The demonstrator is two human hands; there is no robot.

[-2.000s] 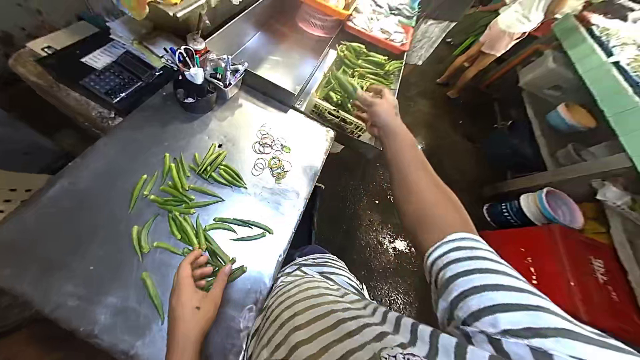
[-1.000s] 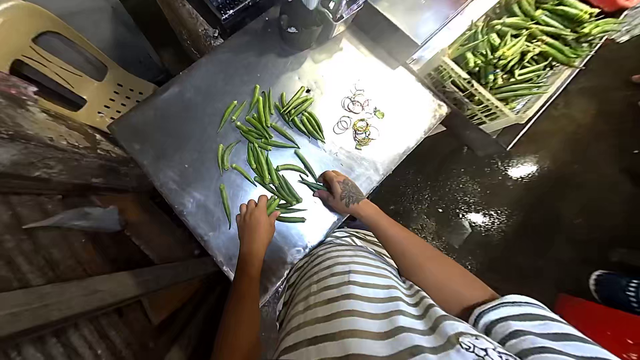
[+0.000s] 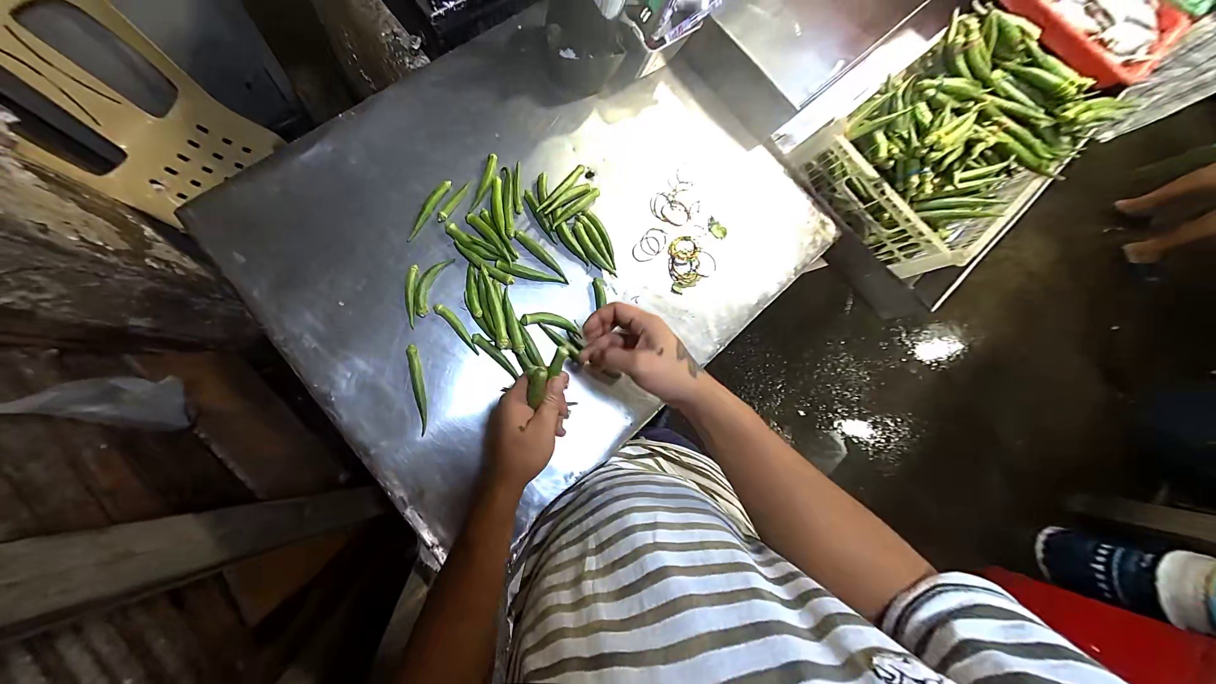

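Note:
Loose green okra pods [image 3: 489, 237] lie scattered over the middle of a metal-topped table [image 3: 323, 228]. My left hand [image 3: 527, 427], near the table's front edge, is closed around a few okra pods [image 3: 538, 385] with their stem ends up. Close to its right, my right hand [image 3: 641, 351] has its fingers bent at the tip of a pod; whether it grips that pod is not plain. A small cluster of okra [image 3: 575, 223] lies behind the hands. Several thin rubber bands [image 3: 679, 214] are spread on the bright right part of the tabletop.
A cream plastic crate [image 3: 879, 209] full of okra stands beyond the table's right edge, with a red tray [image 3: 1111, 57] behind it. A dark container [image 3: 581, 47] stands at the back of the table. A beige plastic chair [image 3: 161, 133] is at the left. Another person's legs [image 3: 1173, 214] show at the right.
My right hand was at the okra crate two seconds ago and is now over the table beside my left hand. My left hand now holds pods up. The view has turned downward.

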